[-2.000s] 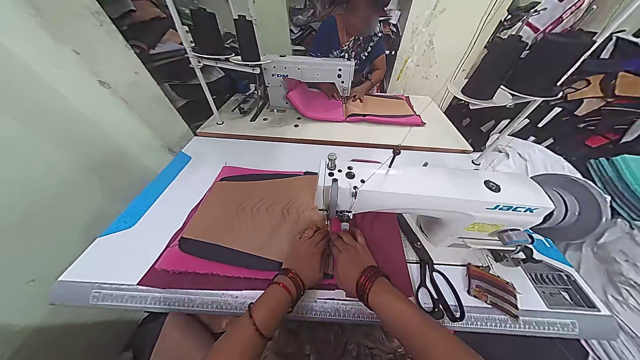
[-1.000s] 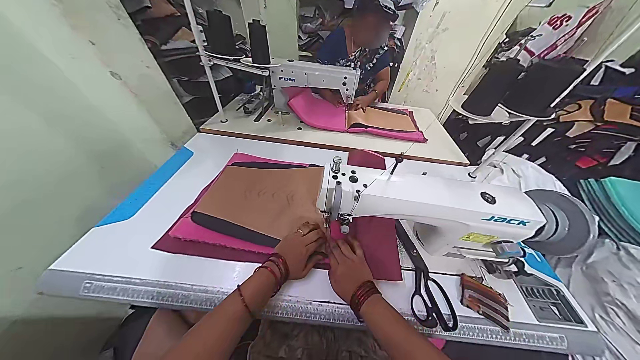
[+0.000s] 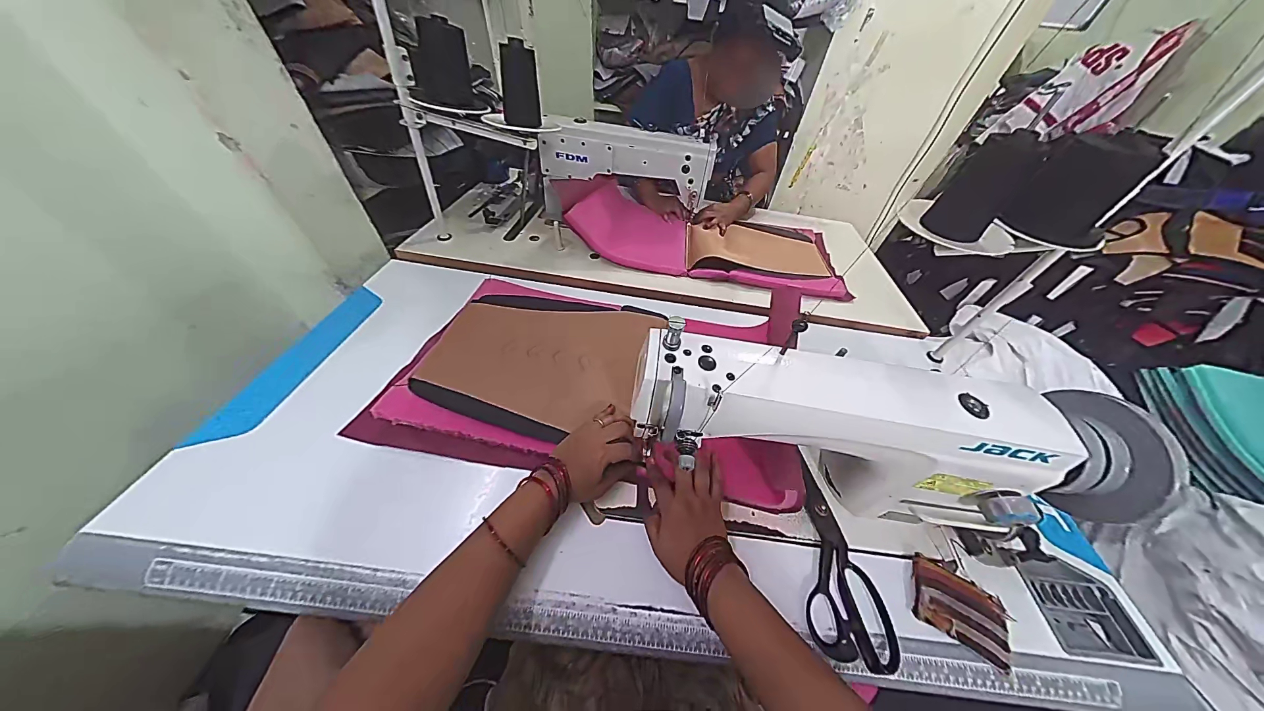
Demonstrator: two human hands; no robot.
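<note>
A white Jack sewing machine (image 3: 849, 405) stands on the white table, its needle area between my hands. Layered fabric lies under its head: a tan panel (image 3: 533, 365) with black edging on top of pink cloth (image 3: 444, 427), with more pink cloth (image 3: 765, 474) right of the needle. My left hand (image 3: 597, 459) presses on the panel's near right corner, just left of the presser foot. My right hand (image 3: 683, 513) lies flat with fingers spread over the pink cloth, close in front of the needle. The fingertips are partly hidden by the machine head.
Black-handled scissors (image 3: 844, 592) lie right of my right hand, beside a striped fabric scrap (image 3: 963, 612). A ruler strip (image 3: 612, 627) runs along the table's front edge. Across from me a person (image 3: 721, 118) works pink and tan fabric at another sewing machine (image 3: 627, 153).
The near edge of the cloth has moved away from the table's front edge, baring more table around my hands. Both hands remain beside the needle.
</note>
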